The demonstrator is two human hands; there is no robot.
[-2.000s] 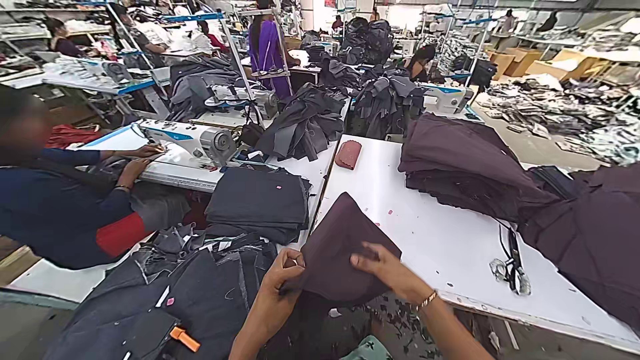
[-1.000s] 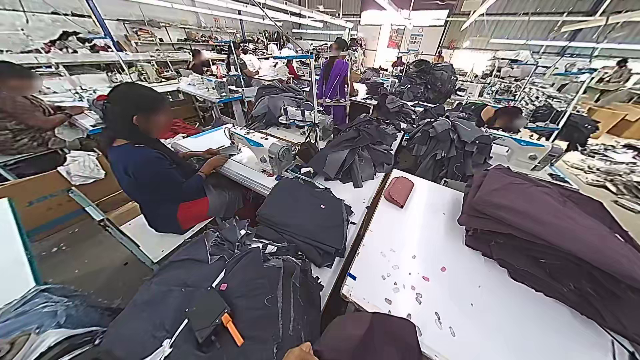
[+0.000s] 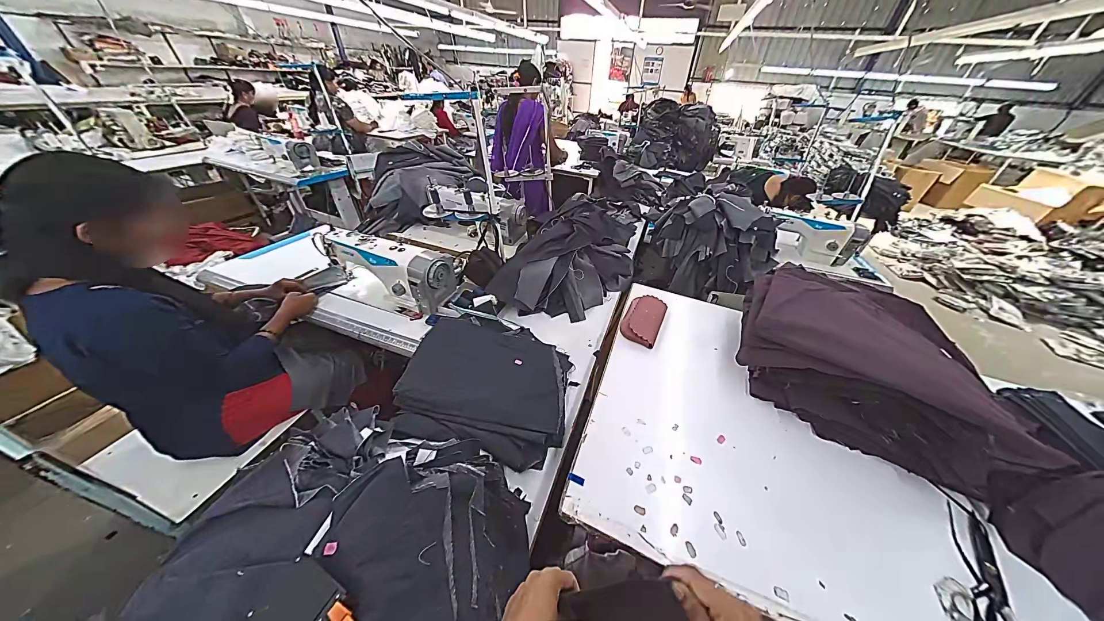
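Note:
At the bottom edge of the head view, my left hand [image 3: 540,595] and my right hand [image 3: 709,593] grip a dark fabric piece [image 3: 628,599] between them, low at the near edge of the white table [image 3: 733,414]. Most of the cloth and both wrists are cut off by the frame. Small loose stickers or scraps [image 3: 686,498] are scattered on the tabletop beyond my hands. A pink scallop-edged case [image 3: 643,321] lies at its far left corner. To the right rises a stack of dark maroon fabric pieces [image 3: 854,354].
Dark grey folded fabric [image 3: 479,379] and a loose pile of grey cloth [image 3: 405,526] lie left. A co-worker [image 3: 155,336] sits by a sewing machine [image 3: 392,266]. A black-corded item [image 3: 979,552] lies at right. More bundles and machines stand beyond.
The cloth was spread over the near table edge two seconds ago, with my hands on it; now both hands hold it lower, at the frame's bottom. The view has tilted up and turned left.

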